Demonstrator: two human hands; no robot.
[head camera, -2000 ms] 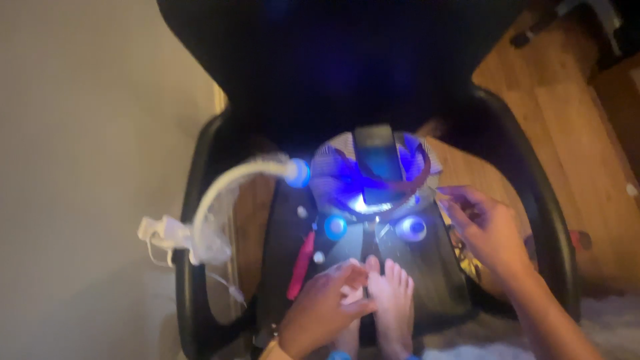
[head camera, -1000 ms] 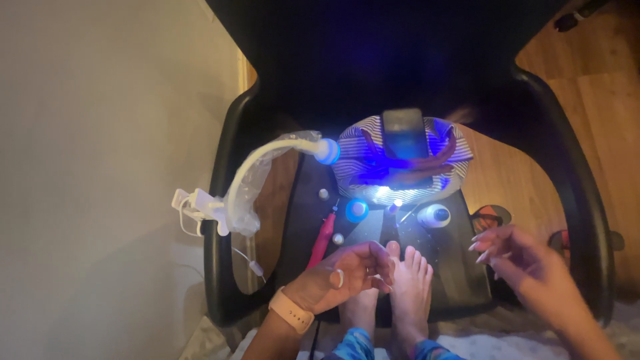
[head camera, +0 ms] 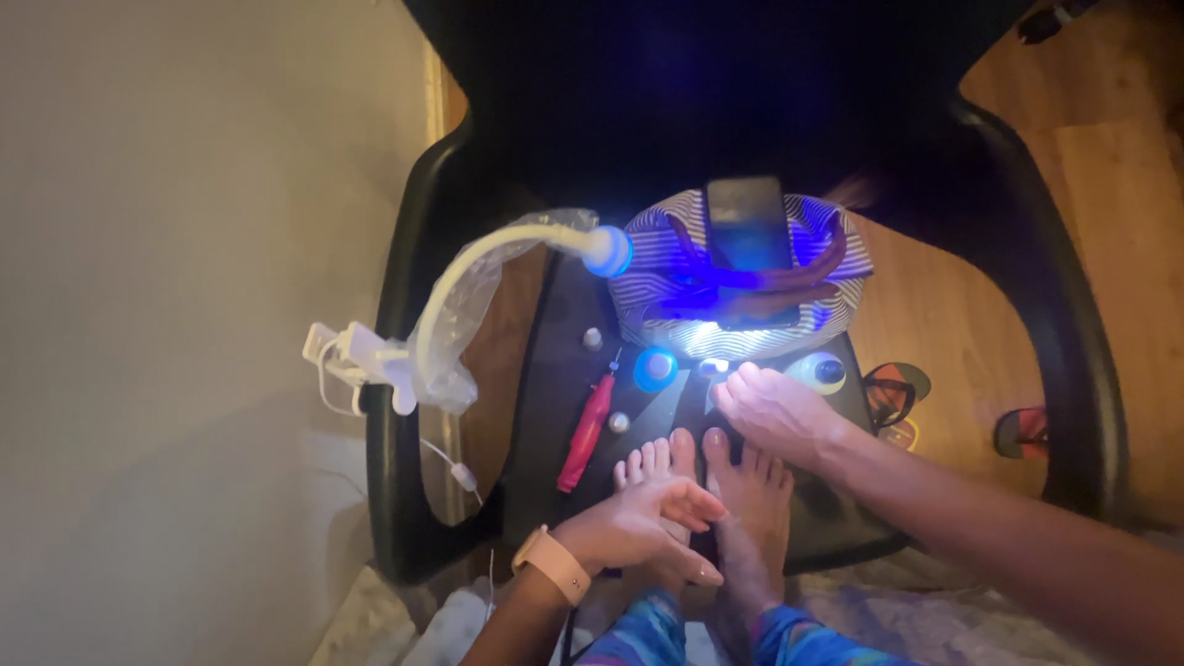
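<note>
My left hand [head camera: 643,527], with a watch on its wrist, is above my bare feet [head camera: 751,509], fingers apart and nothing in it. My right hand [head camera: 770,407] reaches to a small lit object [head camera: 714,366] before the striped bag [head camera: 647,277]; its fingertips are bunched, and whether they hold anything is unclear. Right of it lies a white bottle [head camera: 814,372]. To the left are a round blue-rimmed container [head camera: 656,370], a red pen-shaped rotary tool [head camera: 589,430] and two small capped items, one silvery [head camera: 619,423], one white [head camera: 592,339]. A phone [head camera: 747,222] leans on the bag.
Everything stands on the seat of a black armchair [head camera: 1045,240]. A white gooseneck lamp [head camera: 472,268], partly wrapped in clear plastic, is clamped to its left armrest and arches over the seat. Flip-flops [head camera: 895,393] lie on the wooden floor at right, and a wall [head camera: 203,277] is at left.
My right hand has moved left and inward, from the right side of the seat to the small lit object by the bag. My left hand stays over my feet.
</note>
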